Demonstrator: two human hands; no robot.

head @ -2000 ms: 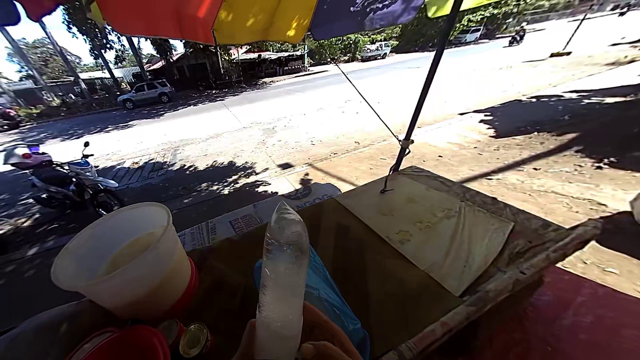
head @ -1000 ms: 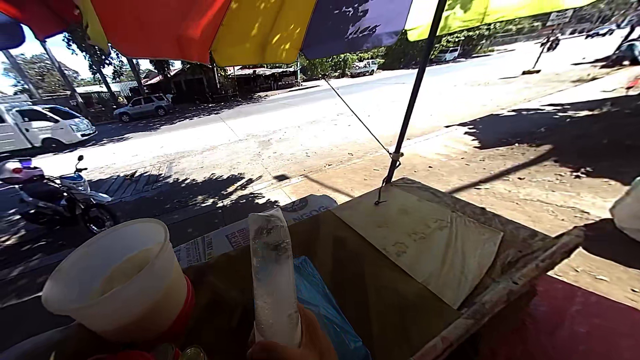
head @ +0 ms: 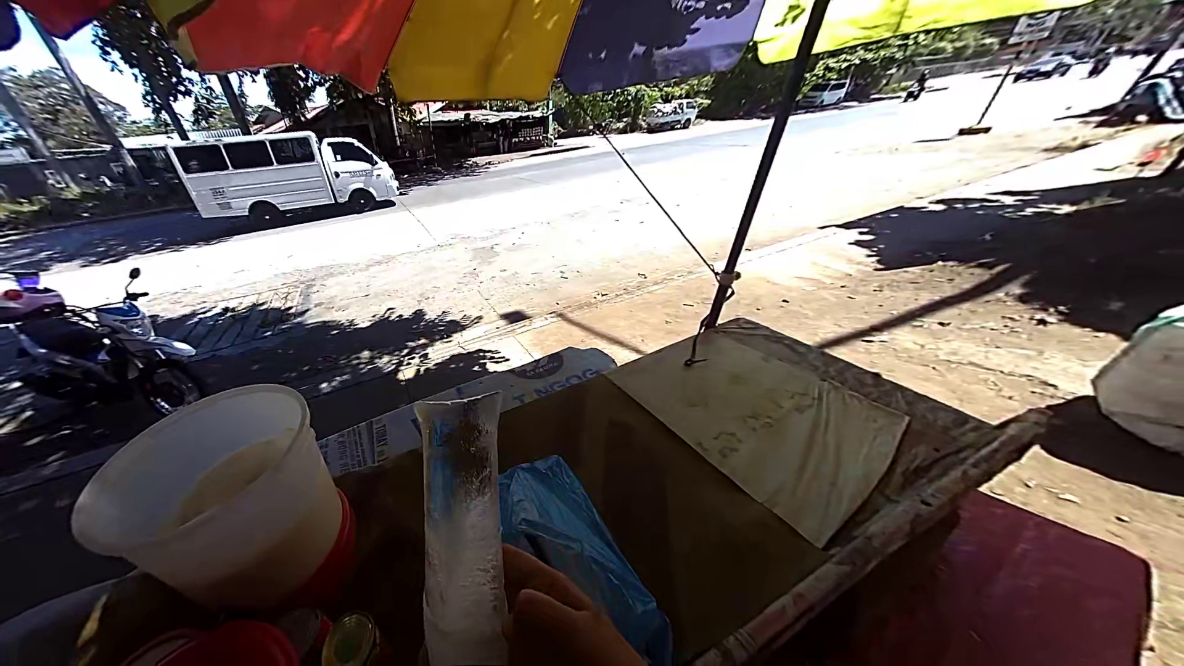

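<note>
My right hand (head: 564, 615) is at the bottom middle, its fingers closed around a clear plastic tube bag (head: 462, 536) with frosty, ice-like contents. The bag stands upright, and its top end is flat and wide. My left hand is not seen. Just behind my right hand lies a crumpled blue plastic bag (head: 573, 546). To the left is a translucent white plastic tub (head: 213, 499), sitting in a red container (head: 338, 555). Below it are a red lid (head: 227, 645) and a small jar (head: 351, 638).
A cloth sheet (head: 758, 425) covers part of the cart top, beside a dark umbrella pole (head: 763, 176) with a cord tied on. The cart's worn wooden edge (head: 888, 546) runs along the right. A motorcycle (head: 102, 342) stands at the left; a white van (head: 277, 171) is on the road.
The tube bag's top was pointed two seconds ago and is now spread flat. Two hands showed near its base then; one shows now. The white van has moved right along the road.
</note>
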